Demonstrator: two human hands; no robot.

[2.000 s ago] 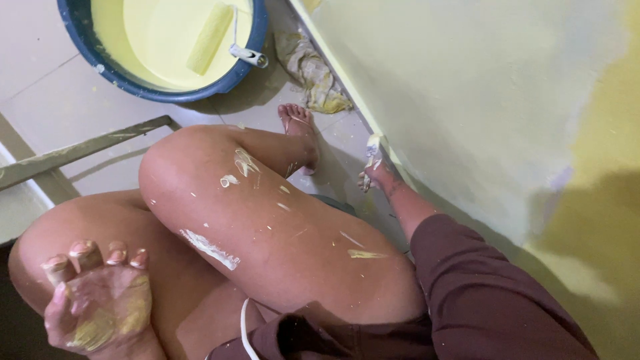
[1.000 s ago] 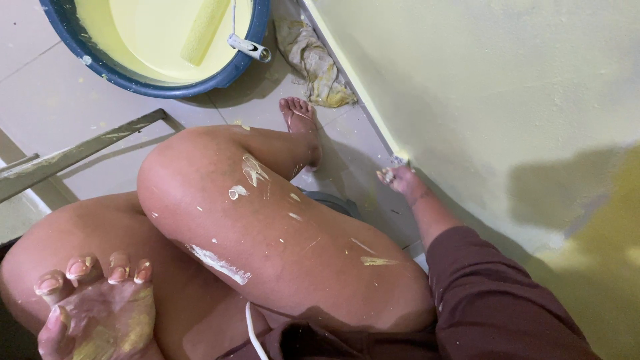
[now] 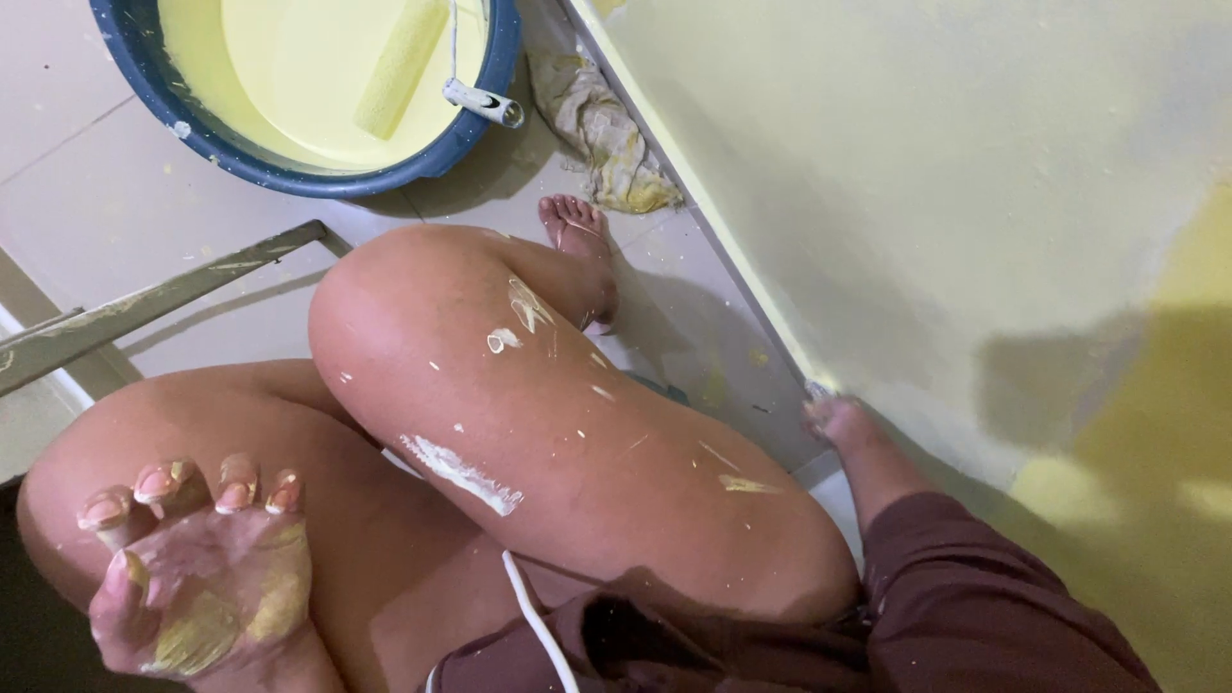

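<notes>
My left hand (image 3: 217, 587) is palm up at the lower left, fingers loosely curled and apart, with yellow paint on the palm and nothing in it. My right hand (image 3: 835, 421) is at the base of the wall, right of my thigh, its fingers closed around a small paint-covered tool (image 3: 818, 389), mostly hidden, perhaps a brush. The tool touches the pale yellow ledge (image 3: 717, 226) along the wall's foot. A blue plastic basin (image 3: 289, 183) of pale yellow paint (image 3: 289, 77) stands at the top, with a paint roller (image 3: 402, 72) resting in it, its frame over the rim.
A crumpled, paint-stained cloth (image 3: 606, 135) lies between basin and wall. The wall (image 3: 866, 144) shows pale and darker yellow areas. A paint-marked bar (image 3: 164, 298) crosses the left side. My bent legs and bare foot (image 3: 577, 241) are over the tiled floor (image 3: 106, 192).
My right hand has moved along the wall's foot, away from the cloth and toward my body, with the tool. My left hand stays palm up at the lower left.
</notes>
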